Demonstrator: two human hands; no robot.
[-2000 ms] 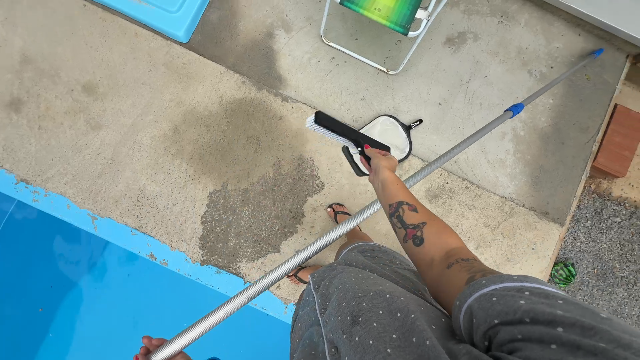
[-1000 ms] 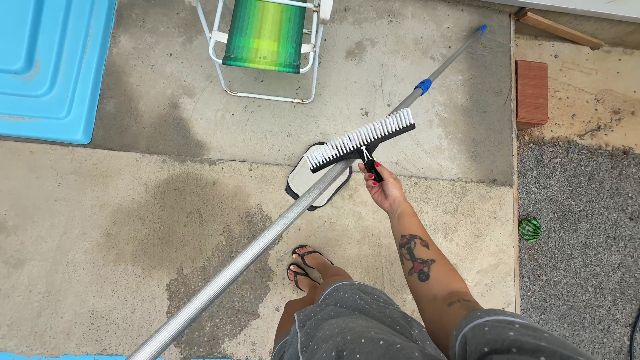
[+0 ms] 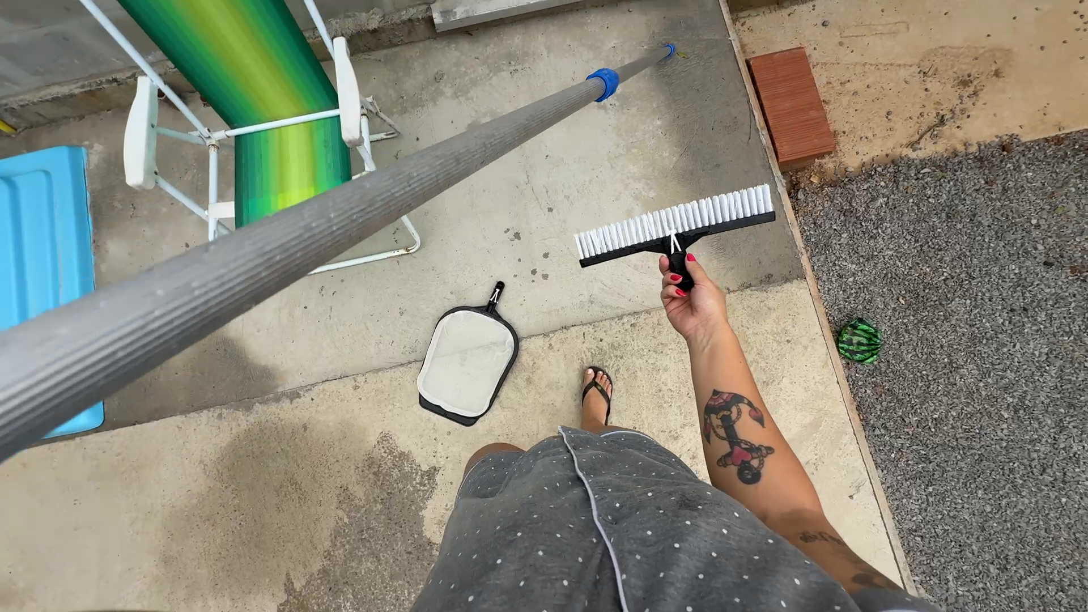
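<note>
My right hand [image 3: 693, 297] grips the short black handle of a pool brush [image 3: 676, 228], its white bristles facing up and away from me. From the left edge a grey telescopic pole [image 3: 365, 212] with blue fittings slants up to the top centre, its far end near the concrete. My left hand is out of view, so its hold on the pole cannot be seen. A flat pool skimmer net [image 3: 468, 361] with a black frame lies on the concrete, left of my sandalled foot.
A folding chair with green striped fabric [image 3: 293, 161] and white armrests stands at the upper left, beside a light blue plastic item [image 3: 51, 221]. A reddish hollow brick [image 3: 790, 106] sits past the slab's right edge. A green patterned ball-like object [image 3: 859, 341] rests by the gravel [image 3: 960, 357].
My right hand has carried the brush from above the skimmer, then beside the pole, out to the right. My left hand, on the pole two seconds ago, has left view. The view has shifted right.
</note>
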